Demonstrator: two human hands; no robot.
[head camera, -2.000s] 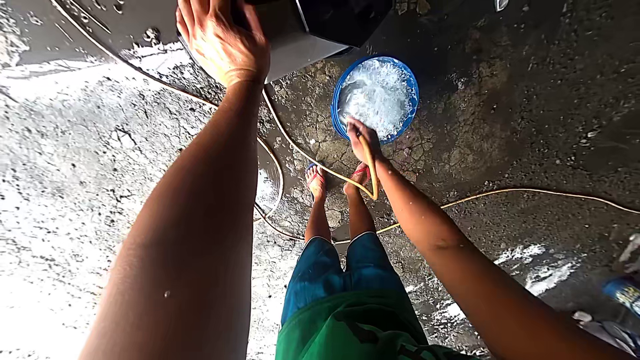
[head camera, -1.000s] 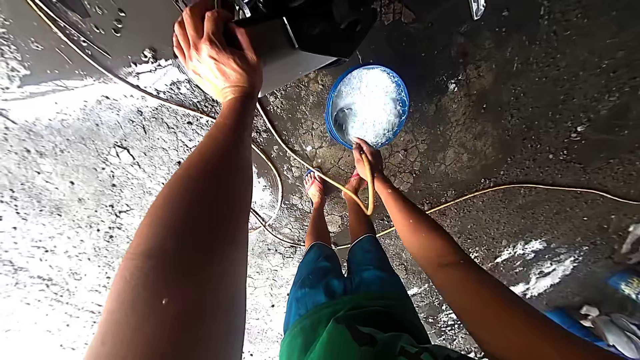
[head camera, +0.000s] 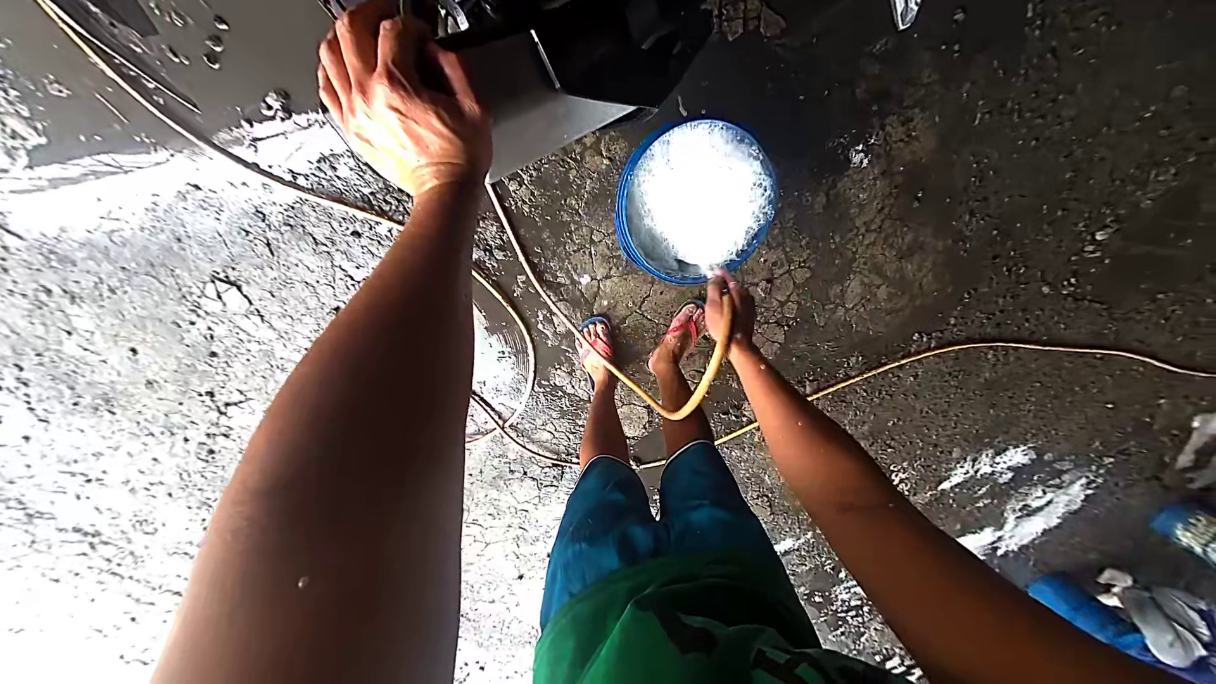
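Note:
My right hand (head camera: 730, 312) grips a yellow hose (head camera: 714, 366) close to its end, at the near rim of a round blue bucket (head camera: 622, 217). White foam (head camera: 703, 195) fills much of the bucket, and the hose's tip is hard to make out there. At the upper left, my left hand (head camera: 407, 100) rests with bent fingers on the edge of a grey and black object (head camera: 541, 109); its fingertips are partly hidden, and I cannot tell what the object is.
The hose loops over wet, cracked concrete (head camera: 883, 237) around my feet in flip-flops (head camera: 597, 344) and runs off to the right. Blue and grey items (head camera: 1164, 622) lie at the lower right. Bright sunlit ground spreads on the left.
The foam in the bucket looks whiter and covers more of the surface than two seconds ago. Both hands keep nearly the same places.

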